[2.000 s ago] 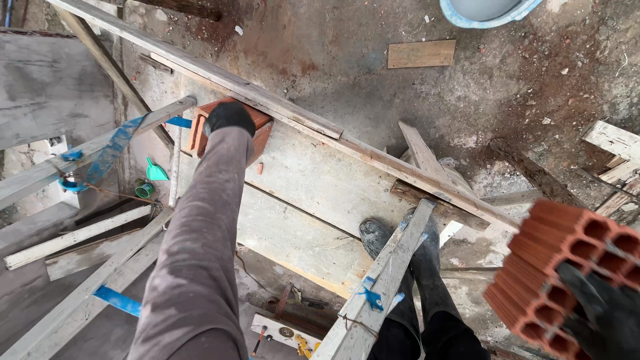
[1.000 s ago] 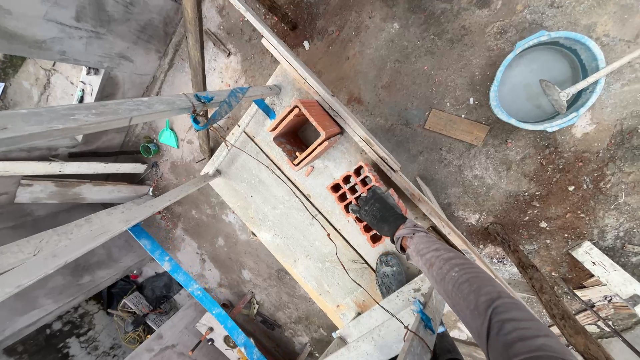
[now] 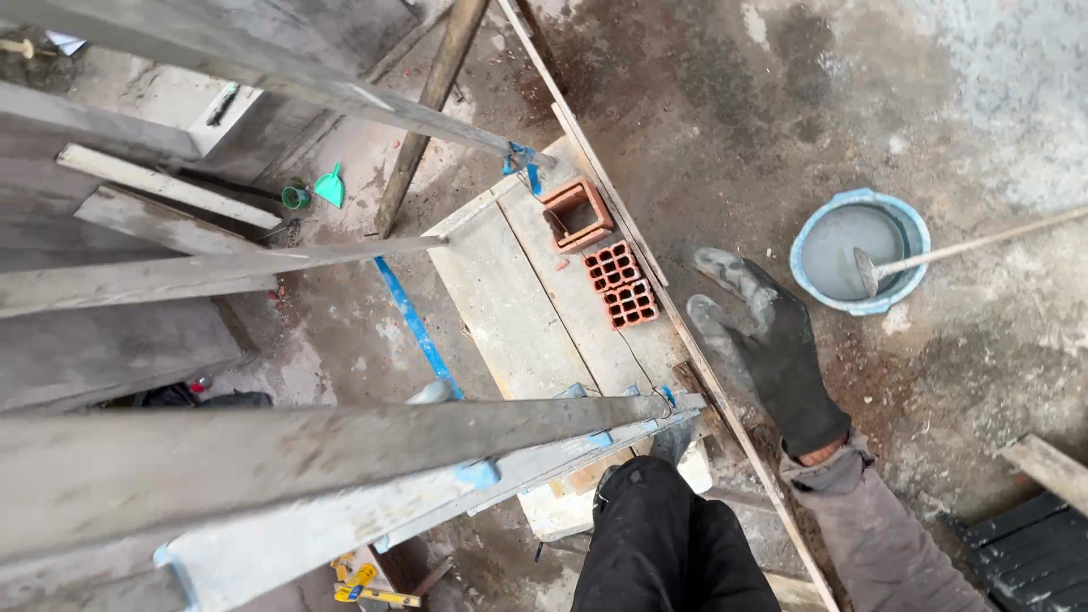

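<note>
My right hand (image 3: 765,340), in a black glove with grey-caked fingertips, is raised with thumb and fingers apart, holding nothing. It is seen over the long wooden rail (image 3: 633,225), right of the plank platform (image 3: 518,289). On the platform stand hollow red clay bricks (image 3: 631,303) with their cells facing up, and a square, open-centred clay block (image 3: 578,215) beside them. Of my left hand, at most a grey rounded tip shows behind the wooden beam (image 3: 340,425); whether it is a glove fingertip, and what it holds, I cannot tell.
Wooden posts and beams with blue strips cross the left side. At right a blue tub (image 3: 858,251) holds grey liquid and a long-handled tool (image 3: 977,246). A green dustpan (image 3: 330,185) lies on the floor, upper left. A yellow tool (image 3: 361,582) is low down. My legs are at bottom centre.
My right hand has let go of the hollow brick on the platform and moved off to the right of it. My left arm, over the clay block two seconds ago, is gone from there. The view has shifted.
</note>
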